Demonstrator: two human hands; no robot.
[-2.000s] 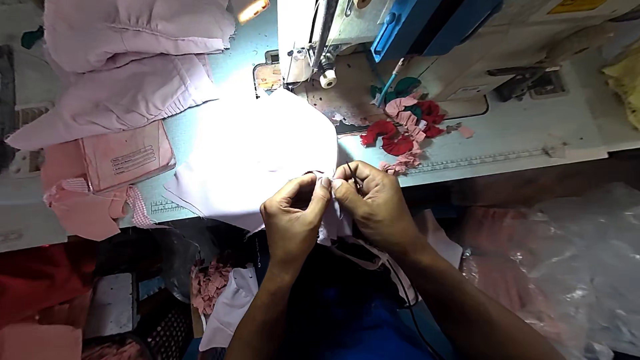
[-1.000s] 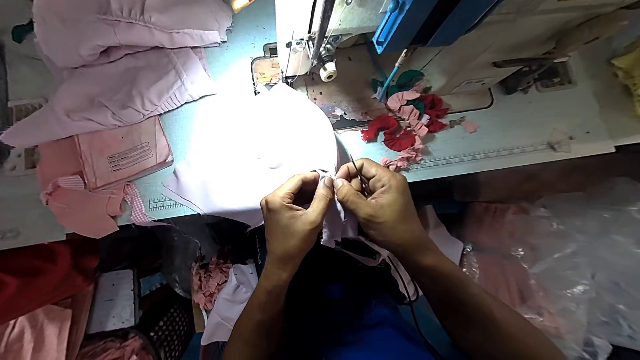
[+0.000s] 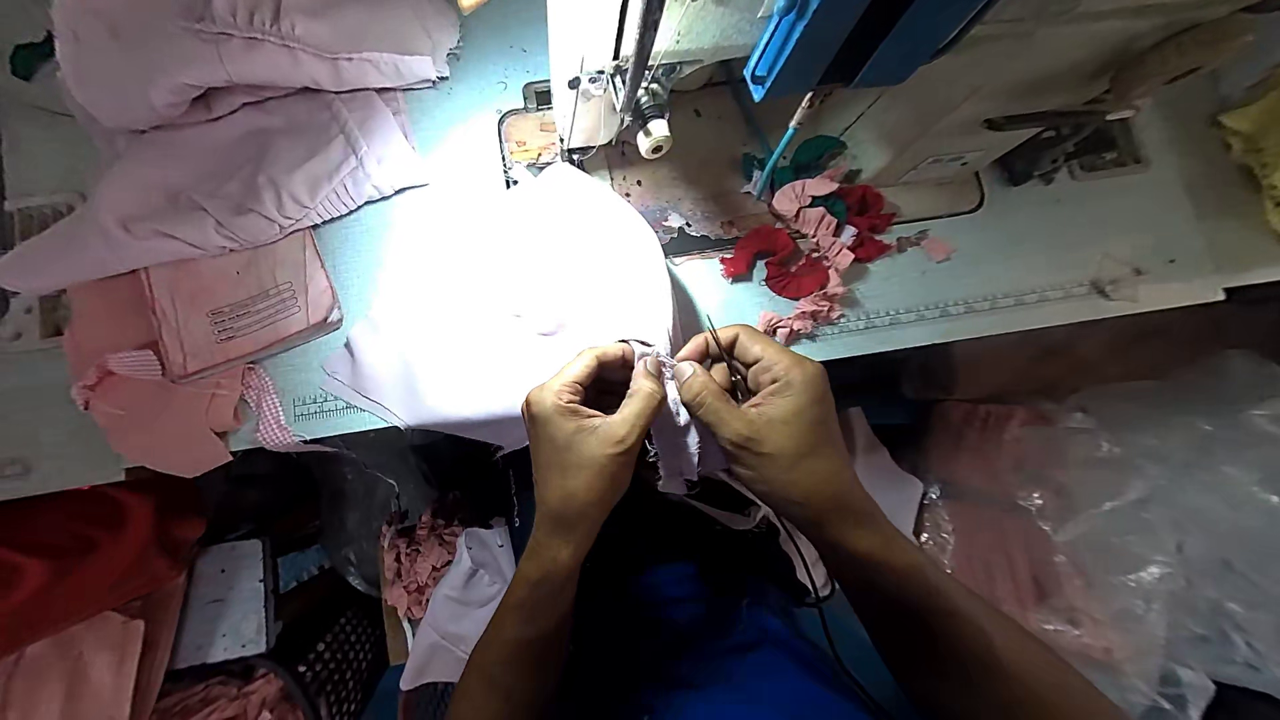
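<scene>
A pale pink fabric piece [image 3: 520,300], washed out by bright light, lies from the sewing machine's needle area [image 3: 580,140] to the table's front edge. At that edge my left hand [image 3: 590,430] pinches the cloth's frayed edge between thumb and finger. Close beside it, on the right, my right hand [image 3: 770,420] pinches the same edge with thumb and forefinger. Small dark thread snips [image 3: 728,355] also rest in my right hand, their points upward. A narrow strip of the cloth hangs below my fingertips. The exact spot between the fingertips is too small to make out.
Gathered pale pink pieces [image 3: 260,150] lie at the left above a pink booklet [image 3: 240,305] bearing writing. Red, pink and green scraps [image 3: 810,240] sit right of the needle. A measuring tape [image 3: 960,308] runs along the table edge. Clear plastic [image 3: 1180,500] over pink cloth is at the lower right.
The snips in my right hand now show with their points upward; two seconds ago they were hardly visible. Both hands stay at the cloth's edge.
</scene>
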